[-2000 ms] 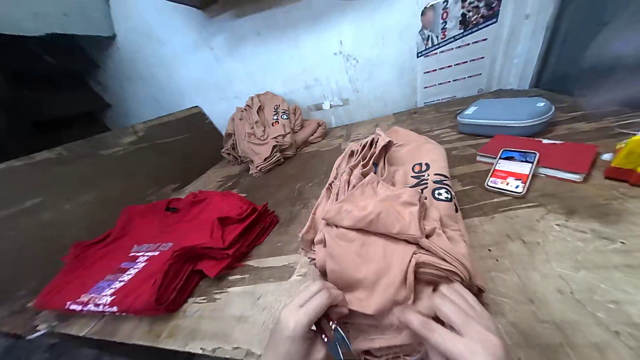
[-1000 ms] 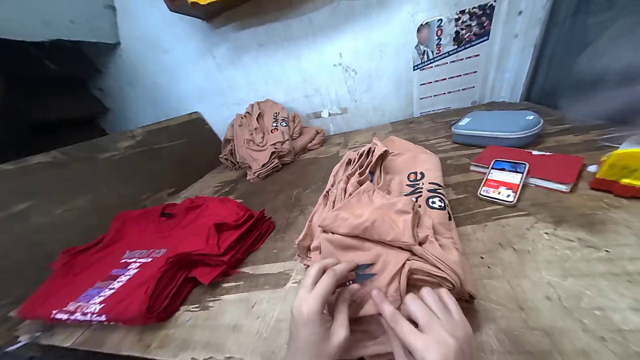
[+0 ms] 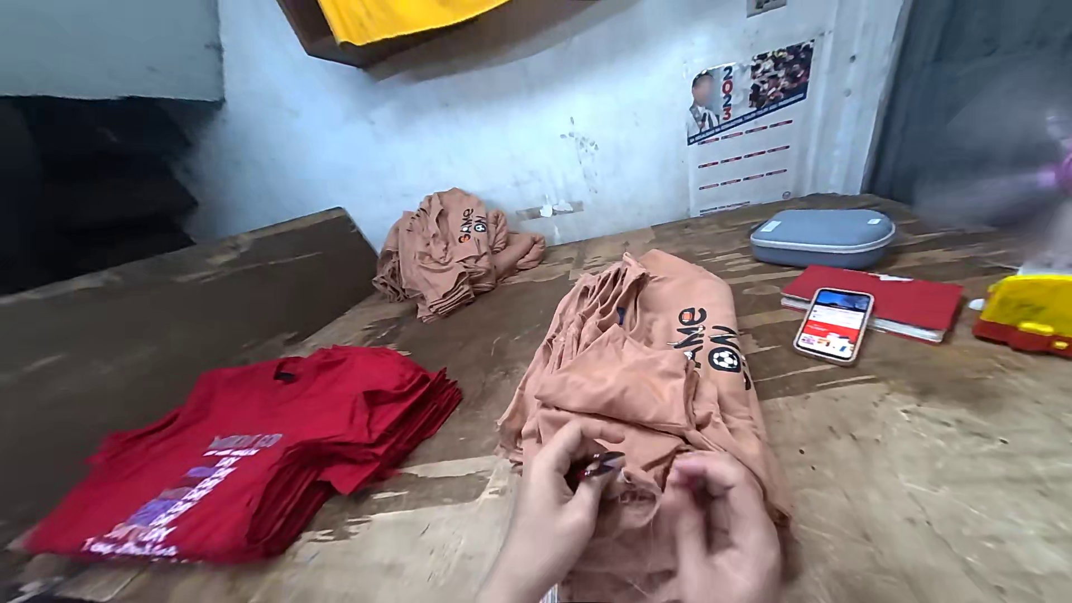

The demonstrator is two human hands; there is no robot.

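A stack of folded salmon-coloured T-shirts (image 3: 620, 377) with a printed football lies before me on the wooden table. At its near end, my left hand (image 3: 563, 494) holds a small dark cutting tool (image 3: 601, 465), probably thread snips, between thumb and fingers. My right hand (image 3: 720, 519) pinches an edge of the salmon fabric just right of the tool. The lower part of the cloth between both hands is blurred.
Red printed T-shirts (image 3: 318, 435) lie stacked at left, and a salmon pile (image 3: 456, 251) sits by the wall. At right are a blue-grey case (image 3: 825, 239), a red book (image 3: 913, 301), a phone (image 3: 835, 327) and a yellow-and-red object (image 3: 1028, 311). A wooden board (image 3: 209, 293) edges the left side.
The dark tool, over the cloth between my hands a second ago, is now nearer the cloth's near edge. My hands have shifted slightly; the stacks look unchanged.
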